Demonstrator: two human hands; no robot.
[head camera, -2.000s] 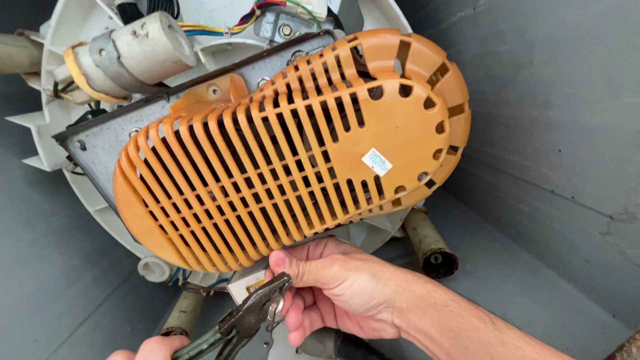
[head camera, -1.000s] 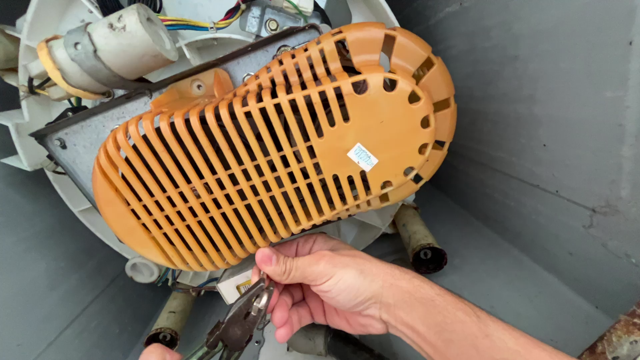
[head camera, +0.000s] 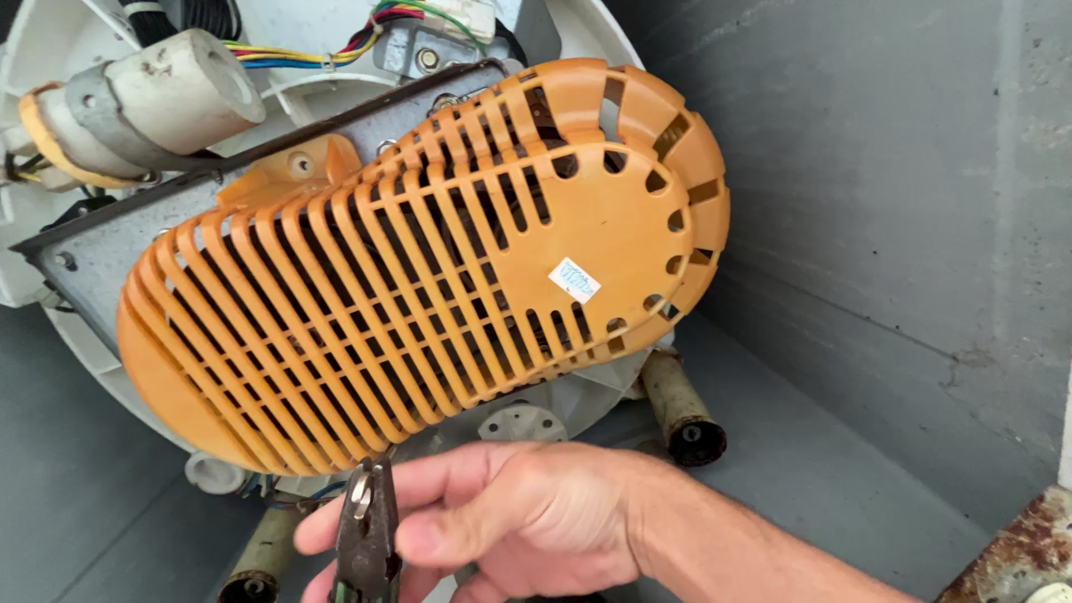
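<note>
Slotted orange plastic cover (head camera: 402, 276) fills the middle of the head view, fixed over a metal plate (head camera: 92, 243) on the underside of a washing machine. Below its lower edge, a pair of pliers (head camera: 366, 532) points upward, with dark metal jaws and a bit of green handle at the frame's bottom. My right hand (head camera: 519, 519) reaches in from the lower right. Its thumb is beside the plier head and its fingers are behind it; whether they grip the pliers or a small part is unclear. My left hand is out of view.
Upper left are a capped white cylinder (head camera: 184, 92) in a metal clamp and coloured wires (head camera: 293, 57). Rust-ended suspension tubes (head camera: 680, 410) stand below the cover. Grey cabinet walls (head camera: 871, 167) surround the tub. A rusty metal piece (head camera: 1009, 553) juts in at lower right.
My left hand has dropped out of view. The pliers now stand nearly upright instead of slanting, and my right hand's fingers have spread around their head. The view has moved closer.
</note>
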